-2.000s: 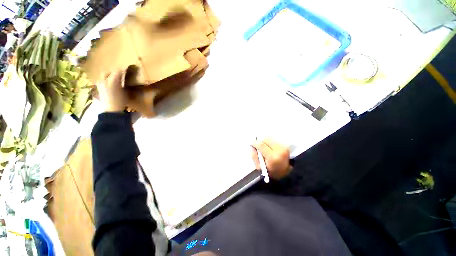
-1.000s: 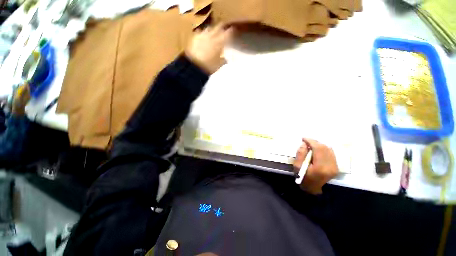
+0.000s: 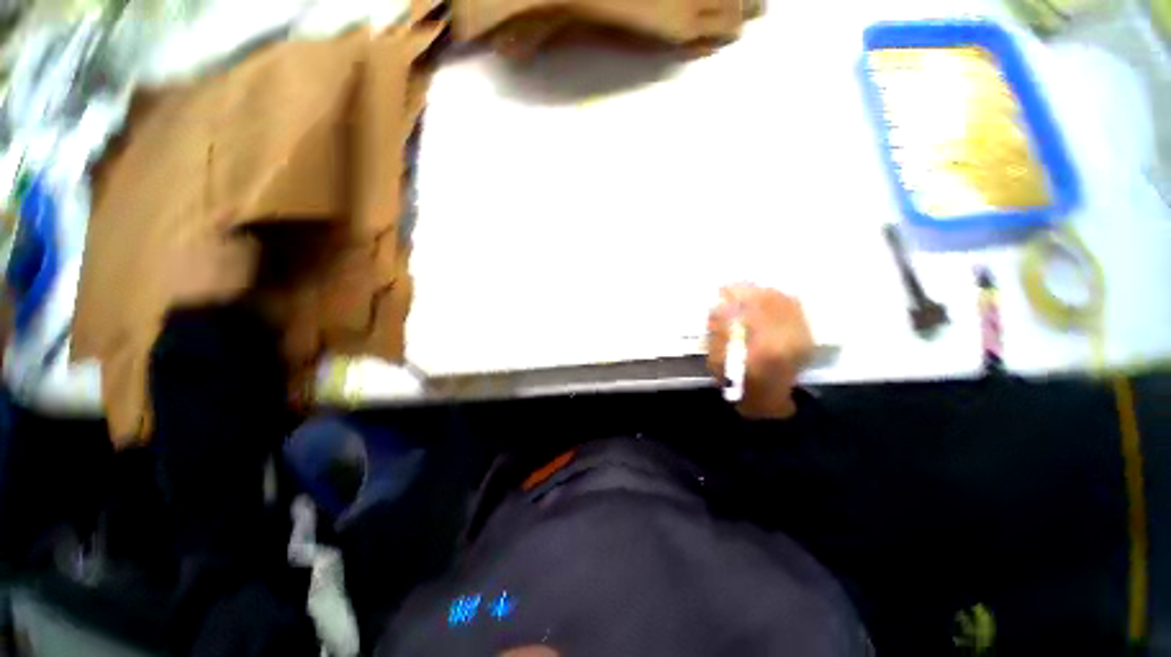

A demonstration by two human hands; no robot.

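Brown panels [image 3: 141, 193] lie layered at the left of the white table [image 3: 578, 218]. My left hand [image 3: 212, 267] is blurred on them and appears to grip the edge of an upper brown panel, which is raised or folded, with a dark gap beside the hand. Its fingers cannot be made out. My right hand [image 3: 767, 340] is closed around a slim tool with a white end [image 3: 735, 362] near the table's front edge. The rest of the tool is hidden in the fist.
More brown panels [image 3: 604, 18] lie at the back. At the right are a blue-rimmed tray [image 3: 896, 141] with yellowish bits, a dark hammer-like tool [image 3: 913, 285], a slim pinkish tool [image 3: 989, 321] and a tape roll [image 3: 1063, 276]. A round blue bin [image 3: 337, 462] stands below the table.
My left hand has moved from the back panels to the left pile, where an upper panel now looks raised or folded. My right hand still holds the tool near the front edge. The view has shifted.
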